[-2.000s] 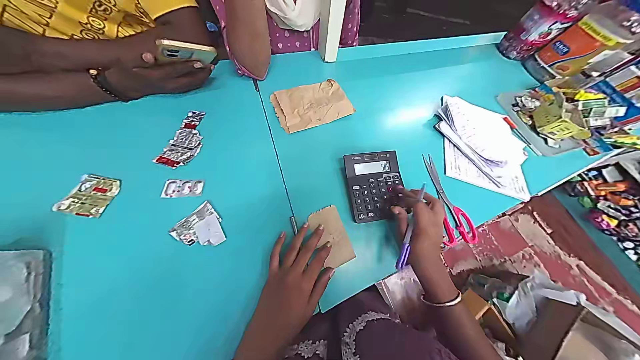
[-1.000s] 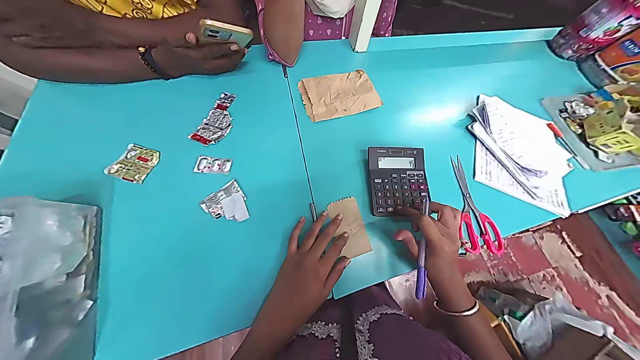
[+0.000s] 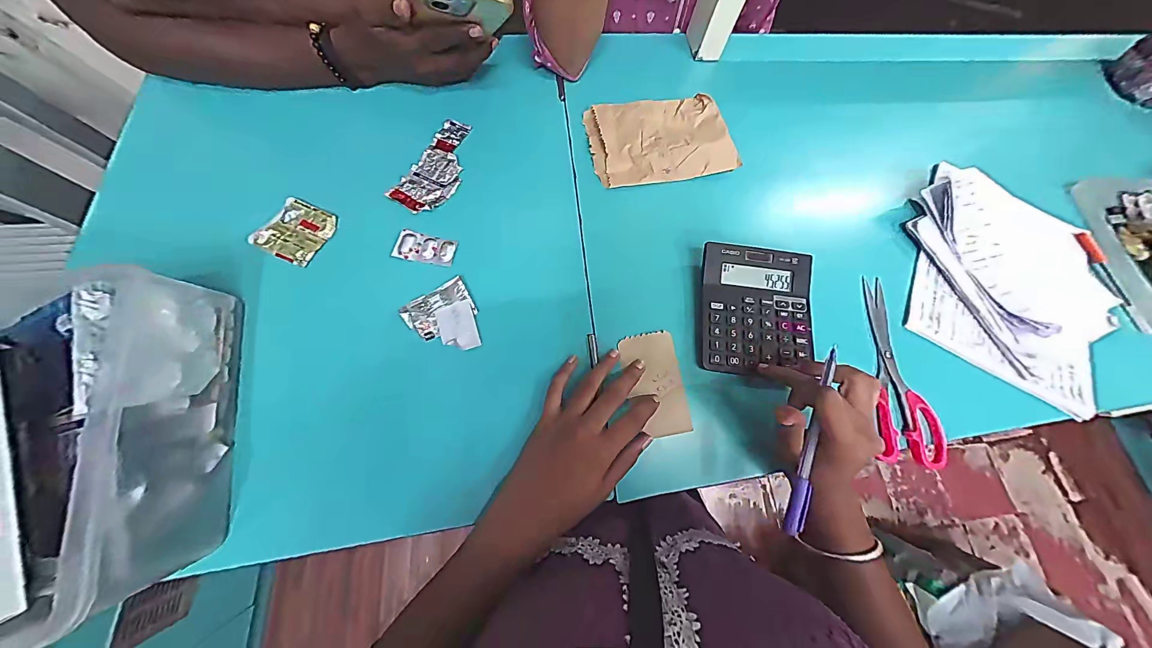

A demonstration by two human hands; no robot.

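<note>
My left hand lies spread on the counter, its fingertips over a small brown paper envelope with handwriting. My right hand holds a purple pen, and its index finger touches the lower keys of a black Casio calculator whose display shows digits. Scissors with red handles lie just right of that hand. Left of the counter's seam are cut silver blister strips, a small blister piece, a gold-coloured strip and foil pieces with a white slip.
A crumpled brown paper bag lies beyond the calculator. Written papers and a red-capped pen are at the right, beside a tray. A clear plastic container stands at the left. Another person's hand holds a phone at the far edge.
My right index finger has shifted over the lower calculator keys, and the display reads differently. My left hand stays by the envelope. The view has shifted.
</note>
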